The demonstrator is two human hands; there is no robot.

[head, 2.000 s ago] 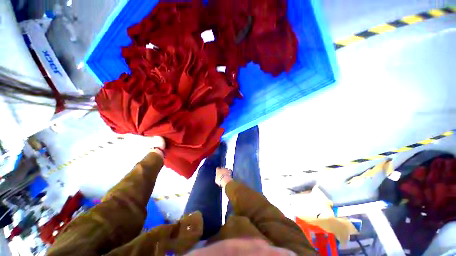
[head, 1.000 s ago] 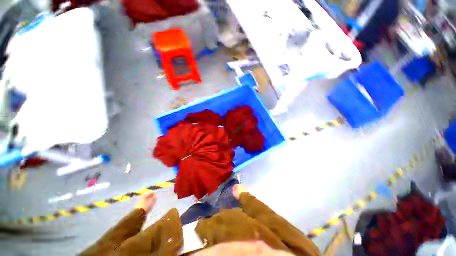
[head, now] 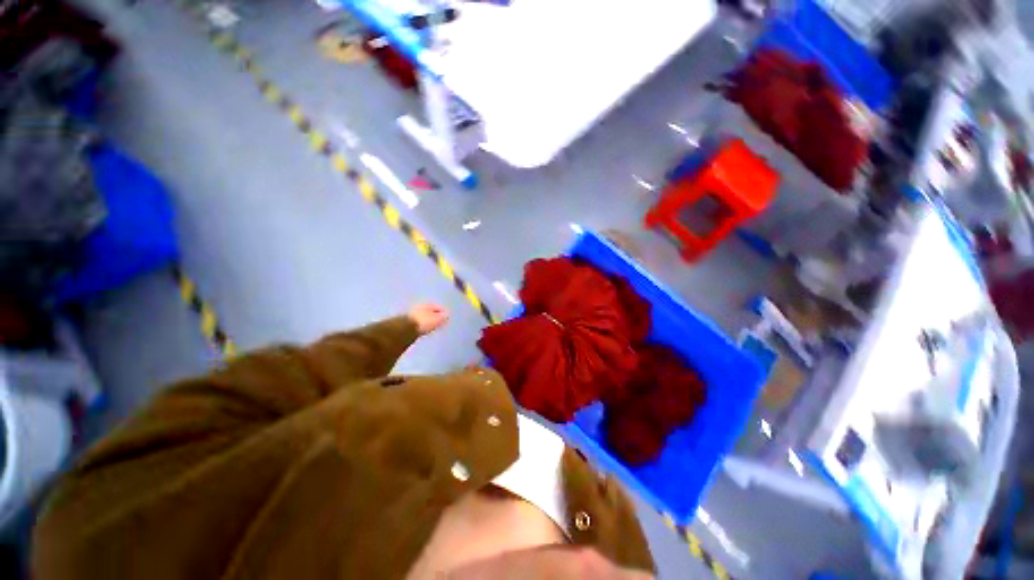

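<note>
A tied red garment bundle (head: 573,351), fanned out around a thin pale tie, lies over the near left edge of a blue plastic crate (head: 726,397). Darker red bundled cloth (head: 658,402) lies inside the crate beside it. My left hand (head: 429,317) is small and blurred, left of the tied bundle and apart from it. I see nothing held in it, but its fingers are unclear. My right hand is out of view.
A red stool (head: 720,198) stands beyond the crate, with more red cloth (head: 799,108) behind it. White tables (head: 544,91) stand at the top and the right (head: 907,385). Yellow-black floor tape (head: 386,210) runs left of the crate. Blue material (head: 130,221) is at the left.
The view has swung round, so the crate and bundles appear further right and tilted. The tied bundle still lies on the crate's edge. My right hand has gone out of view.
</note>
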